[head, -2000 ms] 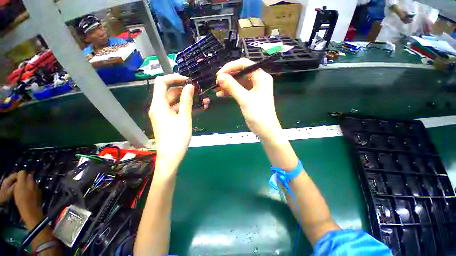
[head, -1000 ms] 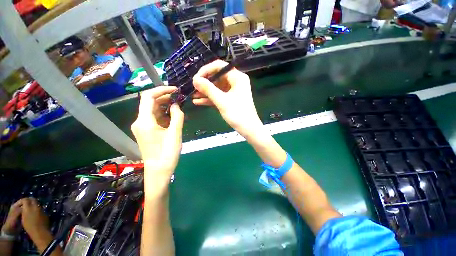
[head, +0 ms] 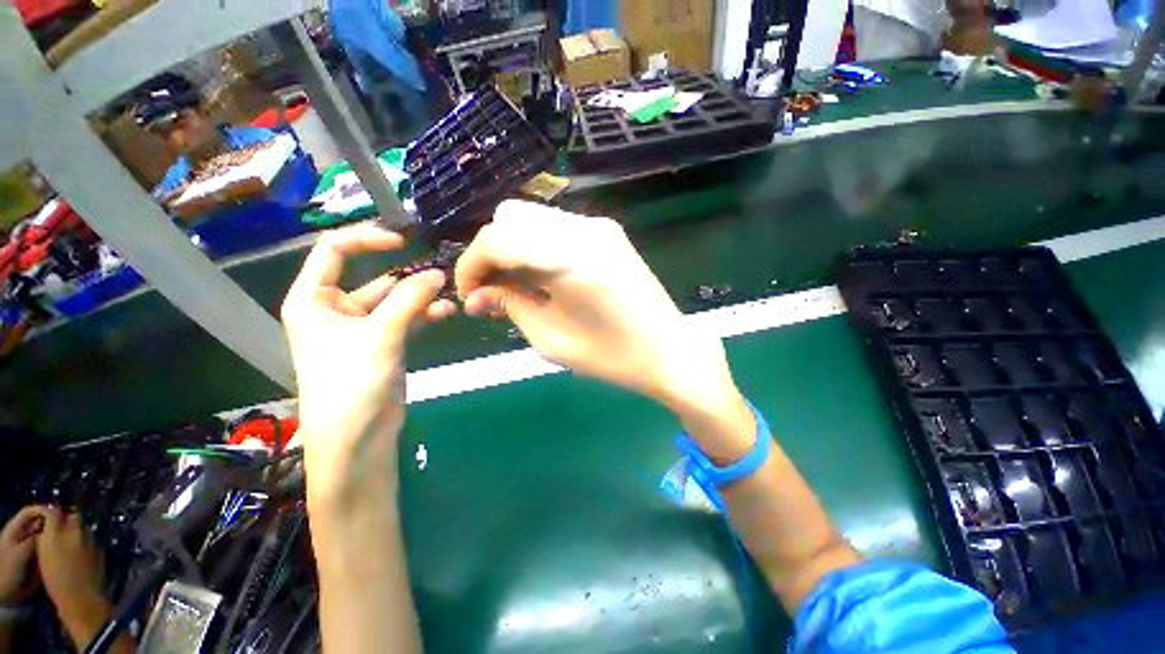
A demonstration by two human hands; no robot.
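My left hand [head: 351,313] pinches a small dark electronic module [head: 432,266] between thumb and fingers, above the belt. My right hand [head: 562,288] is curled close against the module from the right, its fingertips touching it or almost touching it. The slim dark tool does not show now, and what the right fingers hold is hidden. A blue wrist strap [head: 735,463] is on my right wrist.
A black component tray [head: 1009,422] lies at right across the white edge strip [head: 779,312]. Small dark parts lie on the green belt [head: 779,236]. A tool bin of black items [head: 243,537] and another person's hands [head: 58,562] are at left. A grey upright [head: 166,230] slants nearby.
Both hands have moved left in the view. The right hand has turned over and closed in on the module, and the dark stick seen in it earlier is out of sight.
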